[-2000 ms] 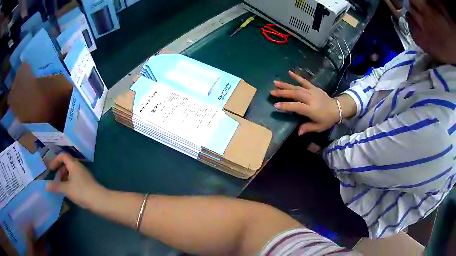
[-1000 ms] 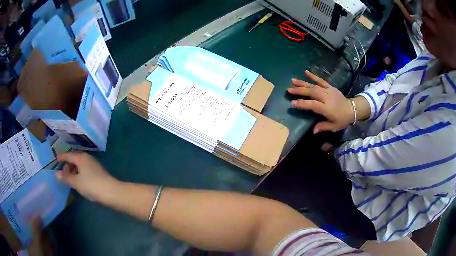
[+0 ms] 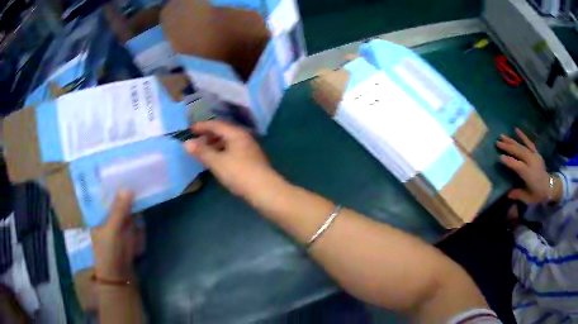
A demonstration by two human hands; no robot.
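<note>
A flat box [image 3: 130, 168], light blue and white with bare brown flaps, is spread in front of me at the left. My left hand [image 3: 117, 231] holds its lower edge, the thumb on the blue panel and the fingers hidden behind or blurred. My right hand [image 3: 222, 152] pinches the box's right edge with thumb and forefinger. An opened box [image 3: 247, 82] stands just behind my right hand, its brown inside showing. The picture is somewhat blurred.
A stack of flat boxes [image 3: 399, 126] lies on the dark green bench [image 3: 253, 272]. At right are a co-worker's hand [image 3: 526, 166], a red coil [image 3: 507, 69] and a grey-white metal case [image 3: 526, 50]. Dark flat strips [image 3: 28, 228] lie at far left.
The view has swung left, so the bench things appear further right. More of the flat box and my left hand with its wrist now show. My right hand remains at the box's edge.
</note>
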